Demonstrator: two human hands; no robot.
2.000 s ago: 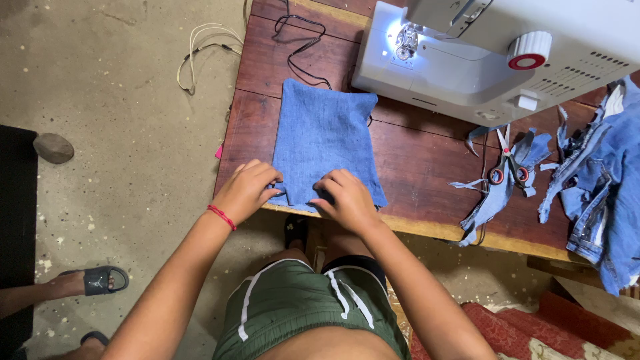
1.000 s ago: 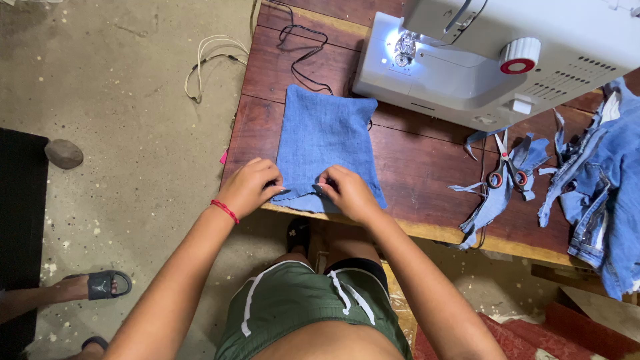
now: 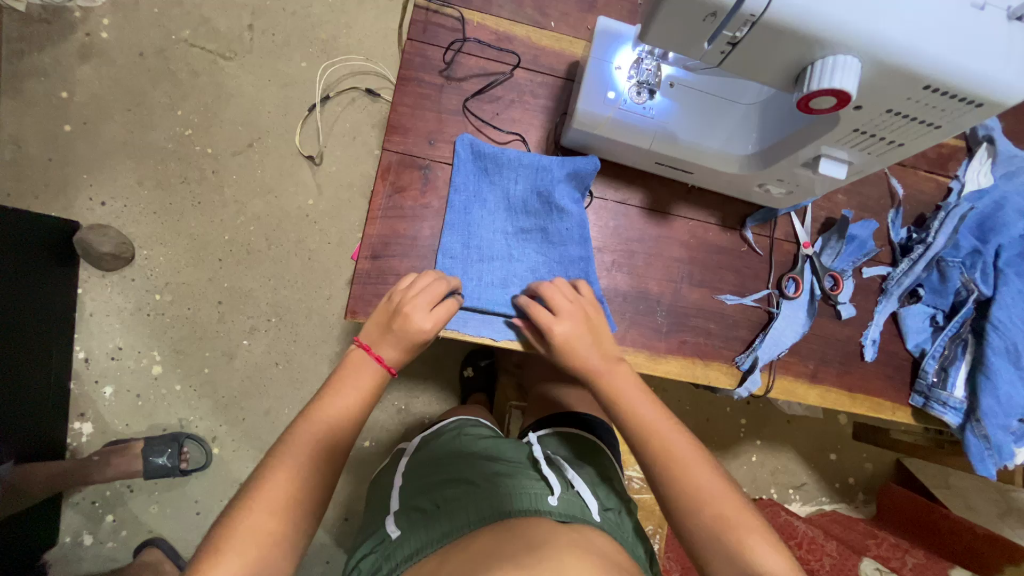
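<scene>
A piece of blue denim (image 3: 520, 224) lies on the wooden table, its near end at the table's front edge. My left hand (image 3: 416, 310) pinches the denim near its lower left corner. At the lower right part, my right hand (image 3: 566, 324) grips the cloth with curled fingers. Between the two hands the upper layer has a raised edge, and a paler strip of denim (image 3: 484, 326) shows below it. The fingertips of both hands are partly hidden.
A lit white sewing machine (image 3: 768, 104) stands behind to the right. Scissors (image 3: 808, 260) lie on denim scraps (image 3: 788, 320), with more denim (image 3: 992, 296) at the table's right end. A black cord (image 3: 488, 88) runs behind the cloth. Another person's sandalled foot (image 3: 172, 456) is at left.
The near edge of the denim, flatter one second ago, now shows a raised upper layer with a paler strip below it. Both hands remain at that edge.
</scene>
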